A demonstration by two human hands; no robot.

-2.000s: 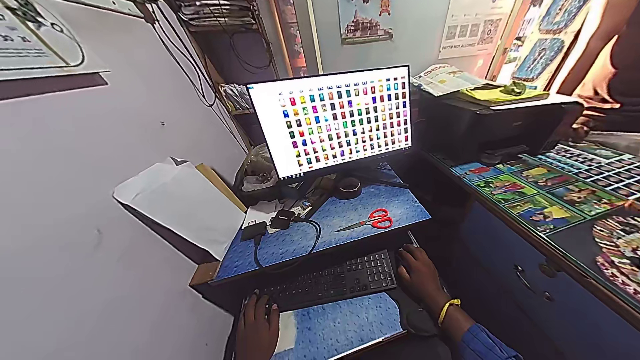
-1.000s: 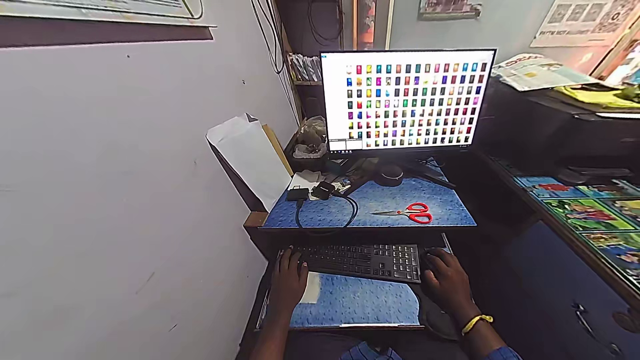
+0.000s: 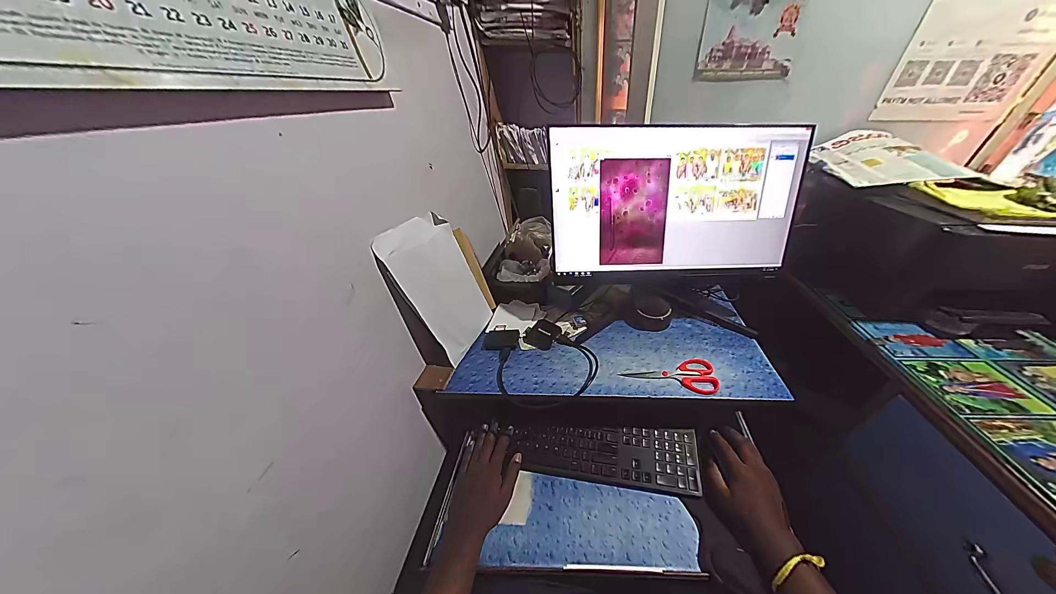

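Observation:
My left hand (image 3: 487, 483) rests with its fingers on the left end of a black computer keyboard (image 3: 602, 452). My right hand (image 3: 745, 487), with a yellow band (image 3: 798, 569) at its wrist, lies just right of the keyboard; whatever is under the palm is hidden, and a mouse cannot be made out. Both stand on a pull-out tray with a blue patterned cover (image 3: 598, 524). On the shelf above lie red-handled scissors (image 3: 681, 375) and a black cable with adapters (image 3: 543, 333). The monitor (image 3: 681, 202) shows an upright pink-purple picture over rows of group photos.
A white paper envelope (image 3: 437, 280) leans at the left wall (image 3: 206, 330). A roll of dark tape (image 3: 650, 313) sits by the monitor's foot. To the right are a black printer (image 3: 932, 256) and a counter with colour photos (image 3: 973, 388). A wall calendar (image 3: 190, 41) hangs upper left.
The monitor has changed from a grid of many small coloured pictures to one large pink-purple picture with group photos behind it. My hands have stayed at the keyboard and beside it.

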